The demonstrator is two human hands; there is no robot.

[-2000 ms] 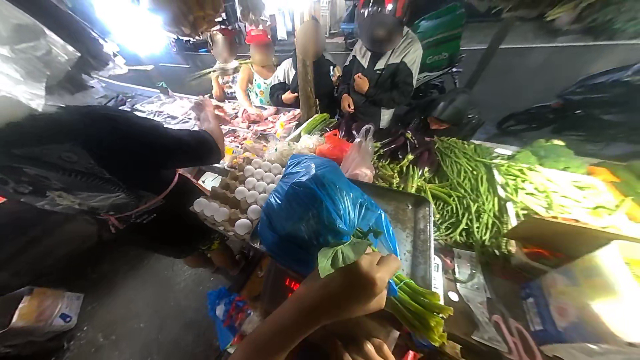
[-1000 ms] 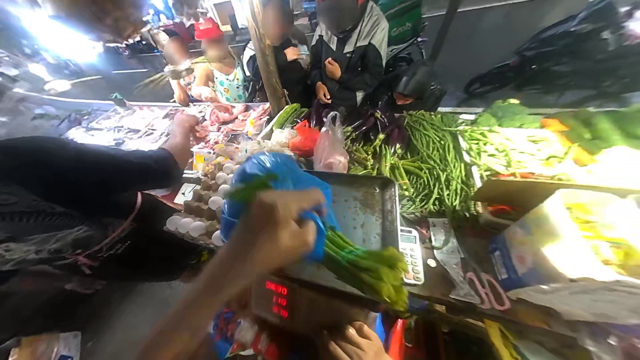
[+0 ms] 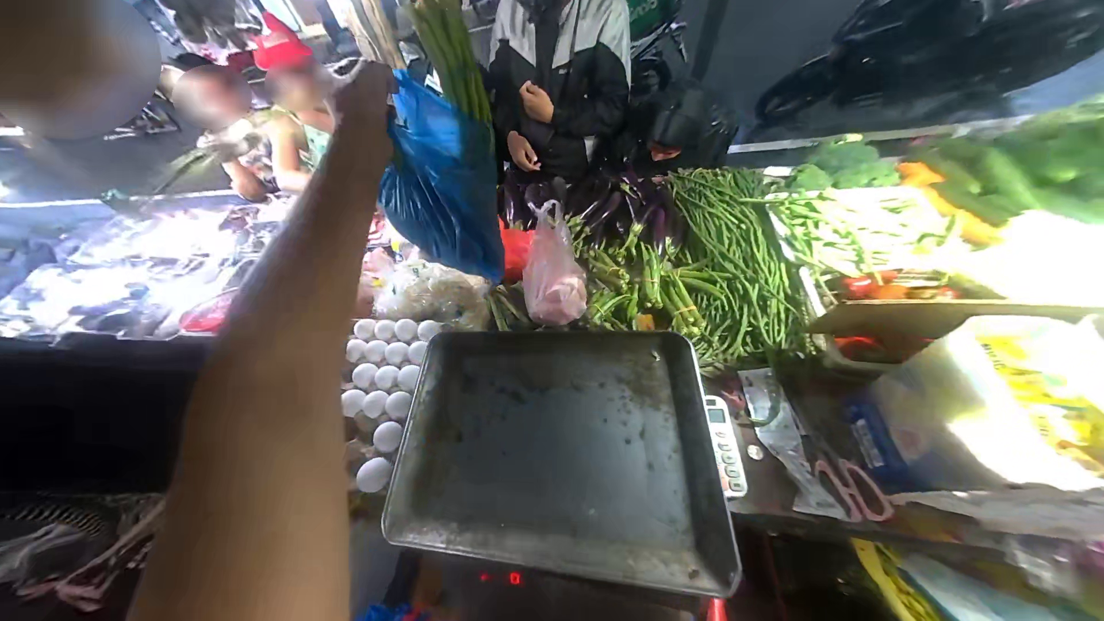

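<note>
My left hand [image 3: 366, 86] is raised at the end of an outstretched arm, closed on the top of a blue plastic bag [image 3: 444, 190]. Long green vegetable stalks [image 3: 453, 60] stick up out of the bag, which hangs beyond the scale. The metal pan of the scale [image 3: 561, 448] holds no goods, and a red digit display [image 3: 515, 578] glows below it. A pinkish plastic bag [image 3: 555, 280] stands behind the pan. My right hand is out of view.
White eggs [image 3: 375, 403] line the pan's left side. A calculator [image 3: 726, 447] and pink-handled scissors [image 3: 854, 492] are at the right. Long green beans [image 3: 742, 259] and eggplants [image 3: 604, 203] are behind. A person in a black and grey jacket [image 3: 561, 95] stands across the stall.
The blue bag and stalks have left the scale pan; my left hand has carried them forward and up over the goods. My right hand, at the bottom edge before, has gone from view.
</note>
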